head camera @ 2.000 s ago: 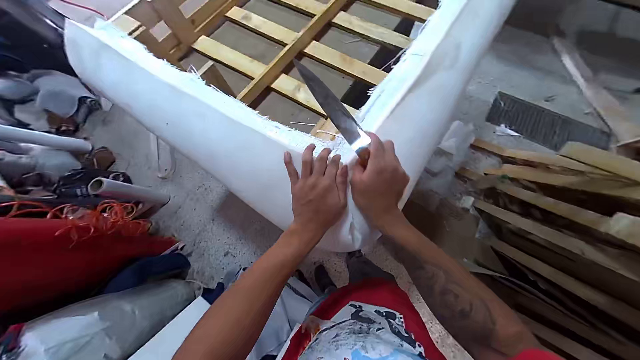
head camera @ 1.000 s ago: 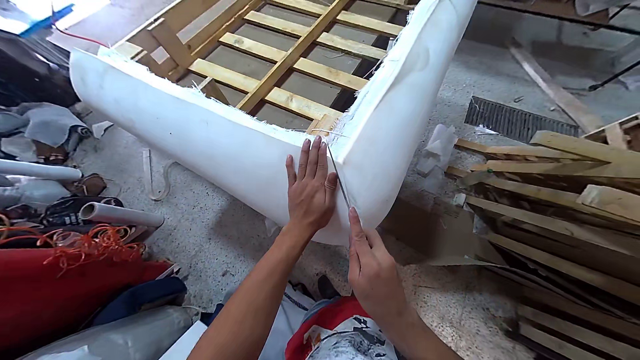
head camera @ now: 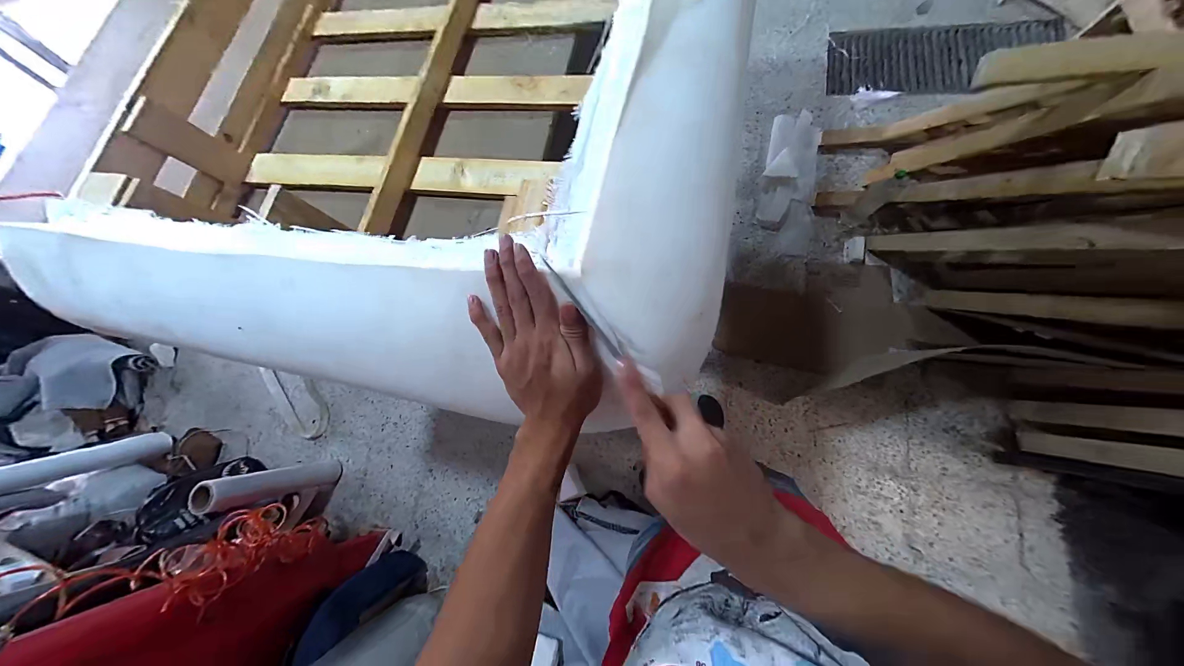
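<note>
White foam padding (head camera: 277, 291) wraps the edge of a wooden slatted frame (head camera: 416, 120) and turns a corner in the middle of the head view. Flat on the padding beside the corner lies my left hand (head camera: 541, 338), fingers pointing at the frame, holding nothing. My right hand (head camera: 689, 453) is closed around the handle of a long knife, just right of the left hand. The knife's blade (head camera: 592, 319) lies along the corner of the padding, its tip near the inner edge. Part of the handle is hidden by my fingers.
Stacked wooden slats (head camera: 1036, 240) and cardboard (head camera: 786, 333) are on the right. A metal floor grate (head camera: 943, 57) lies beyond. Lower left are a rolled tube (head camera: 268, 486), orange cord (head camera: 250, 555) and red material (head camera: 185, 610). Cloth pieces (head camera: 74, 370) lie at the left.
Two seconds ago the knife pointed up over the frame above my hands; now its blade lies along the padding's corner. My left hand has flattened beside it. The view has shifted closer.
</note>
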